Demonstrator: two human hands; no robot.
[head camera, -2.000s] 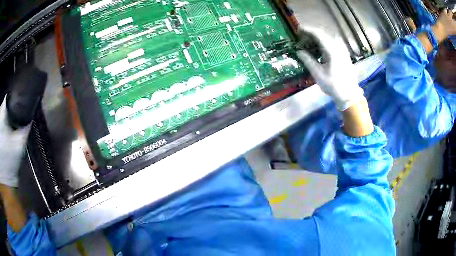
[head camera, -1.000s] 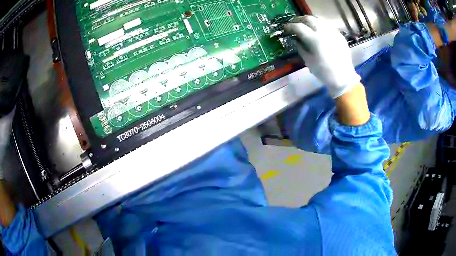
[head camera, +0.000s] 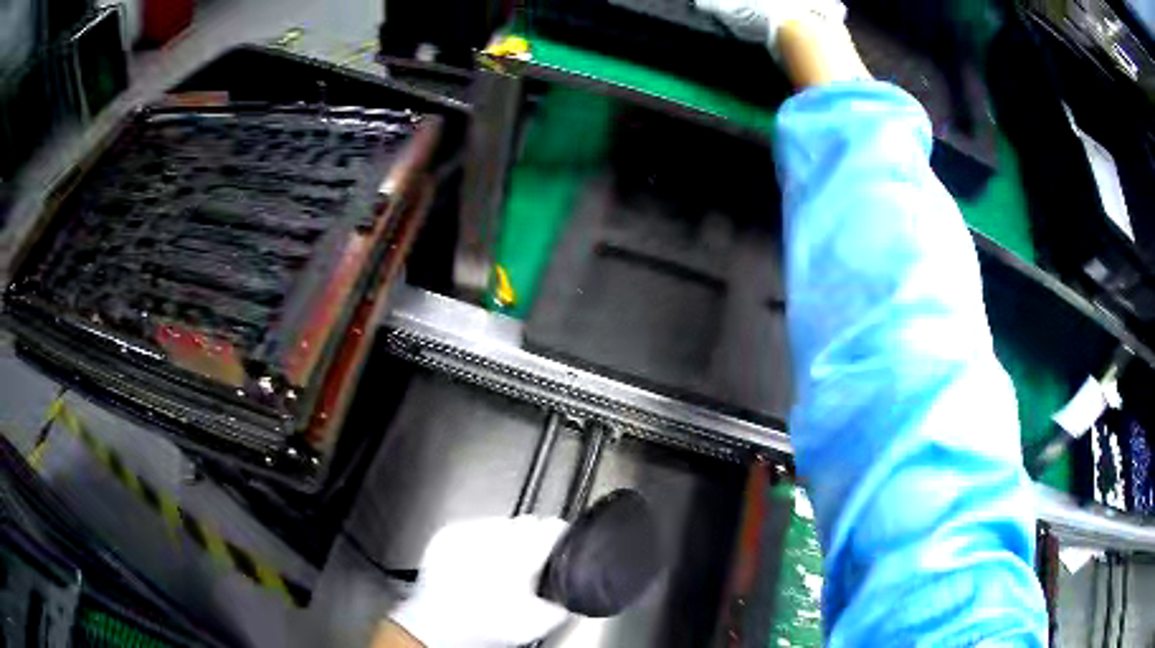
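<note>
My left hand, in a white glove, holds a dark rounded object, perhaps a barcode scanner, over the conveyor bed. My right hand, also gloved, is at the top edge, partly cut off, over dark trays on the shelf behind the line; whether it grips anything cannot be told. The green circuit board in its carrier lies at the lower right, mostly hidden by my right sleeve.
A pallet stack stands on the left. The conveyor rail crosses the middle. Behind it is the parts shelf with green mat and a large dark tray. A paper tag is at right. Yellow-black floor tape shows lower left.
The view has swung left and toward the shelf. My right hand has left the board and reached over the shelf. My left hand still holds the dark object.
</note>
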